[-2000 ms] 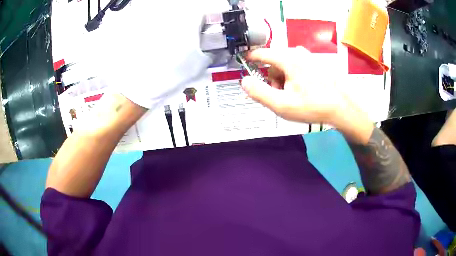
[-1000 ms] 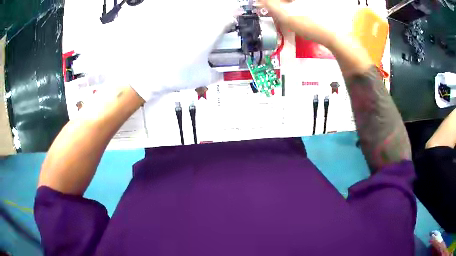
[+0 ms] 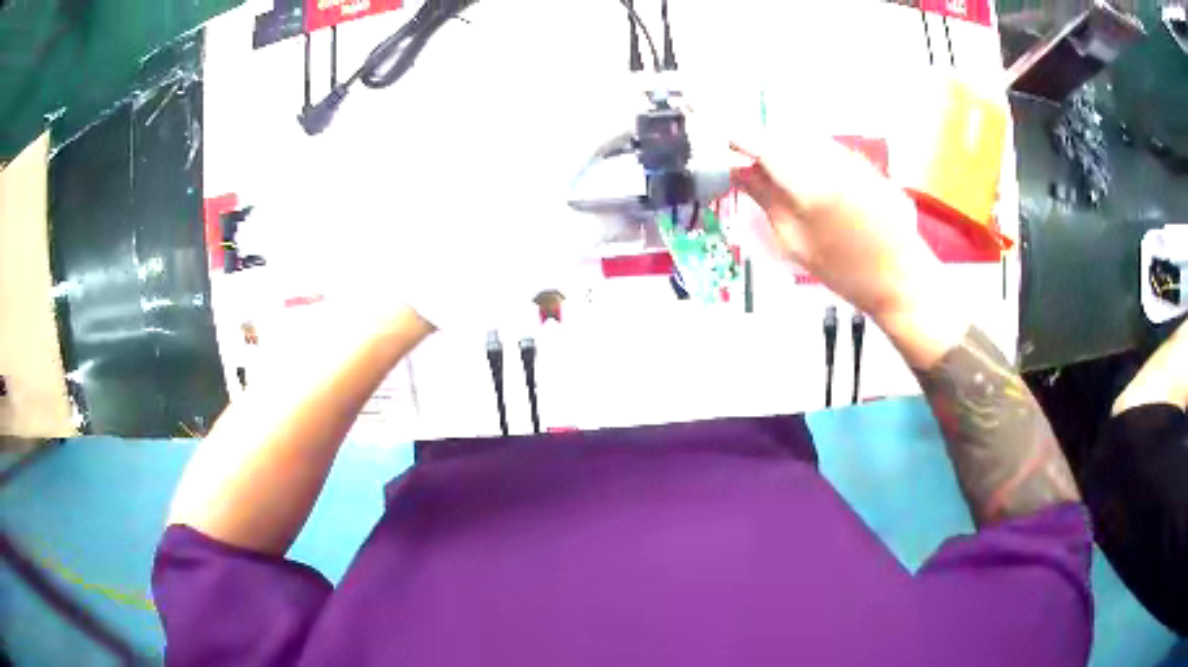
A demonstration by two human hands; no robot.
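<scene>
My left hand (image 3: 521, 215), in a white glove that blends with the white cardboard, holds the silver-white appliance body (image 3: 618, 183). A black bracket (image 3: 663, 150) sits across the body's end. A green circuit board (image 3: 704, 258) hangs below the bracket on short dark wires. My bare right hand (image 3: 821, 209) is at the right of the bracket, its fingertips by a red wire (image 3: 741, 153) and the round grey end part (image 3: 714, 179). Glare hides whether the fingers grip the wire.
A black power cord (image 3: 404, 50) lies at the upper left, its lead running to the bracket. An orange case (image 3: 967, 150) lies at the cardboard's right edge. Beyond it are small black parts (image 3: 1084, 143), a dark box (image 3: 1075, 50) and a white tray (image 3: 1159, 302). A person's dark sleeve shows at the right.
The right hand came away from beside the board, reached above the bracket, then moved down to its right side. The board now hangs free. The whole view has shifted, showing more of the cord.
</scene>
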